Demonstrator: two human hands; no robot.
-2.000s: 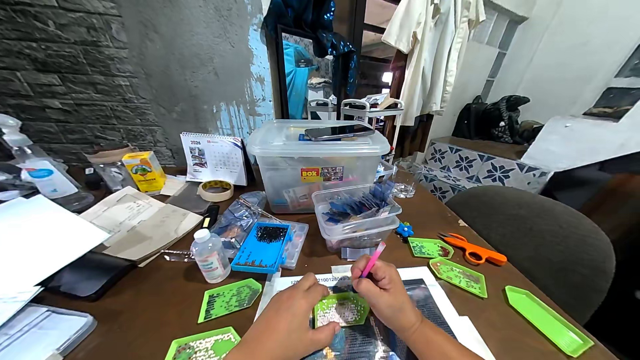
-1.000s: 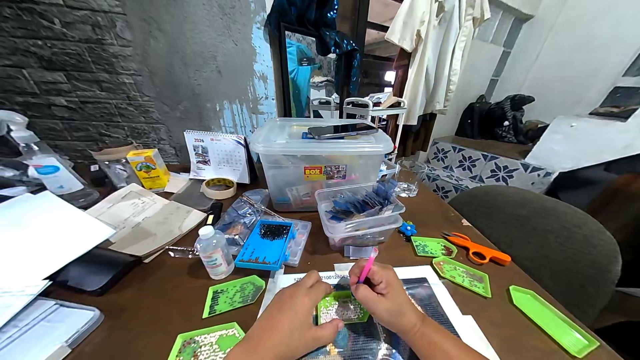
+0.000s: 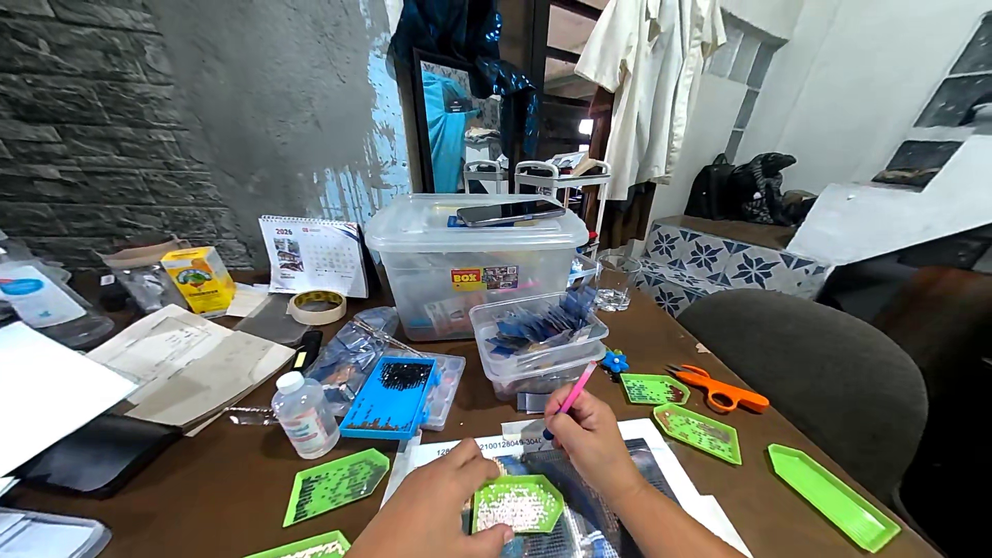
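My right hand point(image 3: 593, 442) grips a pink diamond-painting pen point(image 3: 573, 394), its dark tip just above the top edge of a diamond-painting canvas point(image 3: 635, 465). With thumb and fingers around its left side, my left hand point(image 3: 442, 504) holds a green tray of whitish beads point(image 3: 518, 505) over the canvas. Other green bead trays lie left point(image 3: 337, 486) and right point(image 3: 697, 432) of the canvas. A blue tray with black beads point(image 3: 390, 397) rests on a clear bead case beyond my left hand.
A clear bottle point(image 3: 304, 418) stands left of the blue tray. Behind are stacked plastic containers of packets point(image 3: 535, 341) and a large lidded box point(image 3: 477, 263) with a phone on top. Orange-handled scissors point(image 3: 721, 390) and a long green tray point(image 3: 833, 496) lie right; papers and tape lie left.
My right hand and the pen have moved up and away from the whitish-bead tray, toward the canvas's top edge. My left hand still holds that tray.
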